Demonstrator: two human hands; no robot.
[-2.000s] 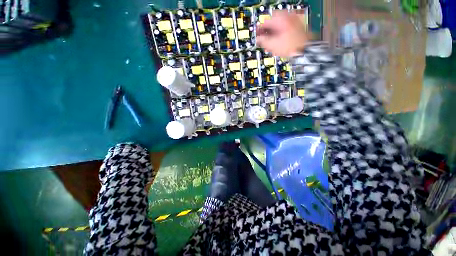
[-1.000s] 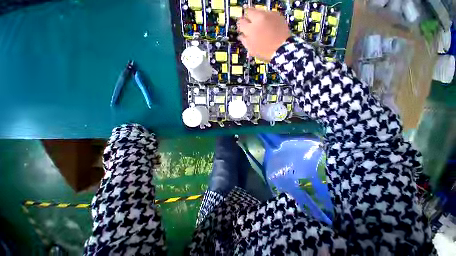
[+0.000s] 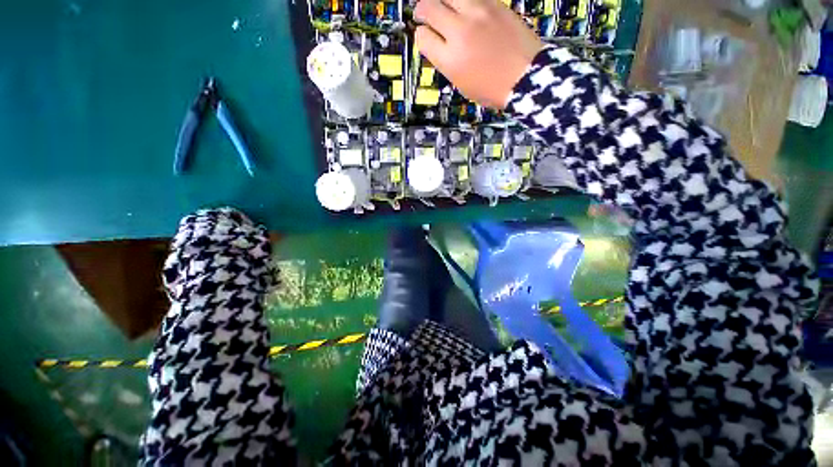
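Rows of power supply circuit boards [image 3: 426, 94] with yellow blocks lie on a dark mat at the top centre. My right hand [image 3: 477, 47] is over the upper rows, fingers pointing left and bent near the top edge; whether it pinches something small is hidden. A white plastic cup [image 3: 348, 89] lies tipped on the middle row at the left. Several more white cups, one of them at the front left corner [image 3: 336, 190], stand on the front row. My left hand does not show; only the left sleeve is seen, ending at the bench edge.
Blue-handled flush cutters [image 3: 213, 128] lie open on the green bench top [image 3: 100, 119] at the left. Clear plastic trays [image 3: 687, 59] lie on a brown cardboard sheet [image 3: 758, 119] at the right. A blue plastic chair [image 3: 534, 274] is below the bench edge.
My right hand has moved left across the boards from the upper right side. The view has shifted, so boards and cutters sit higher in the picture. The cups remain on the boards.
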